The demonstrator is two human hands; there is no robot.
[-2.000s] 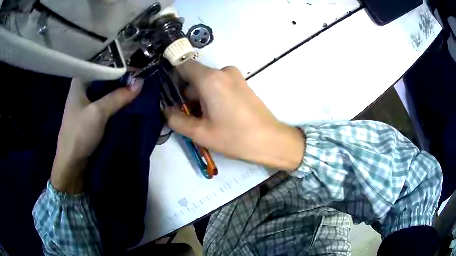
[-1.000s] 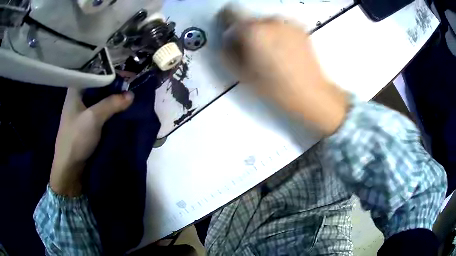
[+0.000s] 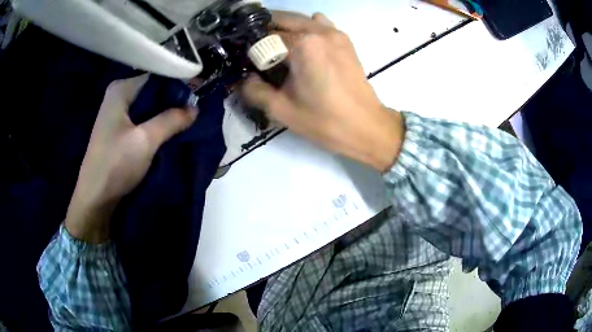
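The dark navy garment [image 3: 169,194] lies over the left side of the table and reaches under the sewing machine head [image 3: 110,39]. My left hand [image 3: 126,142] holds the garment close to the presser foot area, thumb on top of the cloth. My right hand [image 3: 324,84] is beside the machine, around the cream ribbed knob [image 3: 268,52], with fingers partly hidden behind and below it. Whether it grips anything cannot be told. The thread snips [image 3: 452,8] lie at the top right edge, orange and teal handles partly in view.
The white machine table [image 3: 279,188] has a seam line, chipped dark patches and a printed ruler along its curved front edge. A black flat rectangle [image 3: 519,16] lies at the top right, touching the snips' handles. Dark cloth [image 3: 552,130] hangs at the right.
My right hand held the snips by the cloth, swung right, and is now back at the machine without them. The snips lie at the top right. My left hand stays on the garment.
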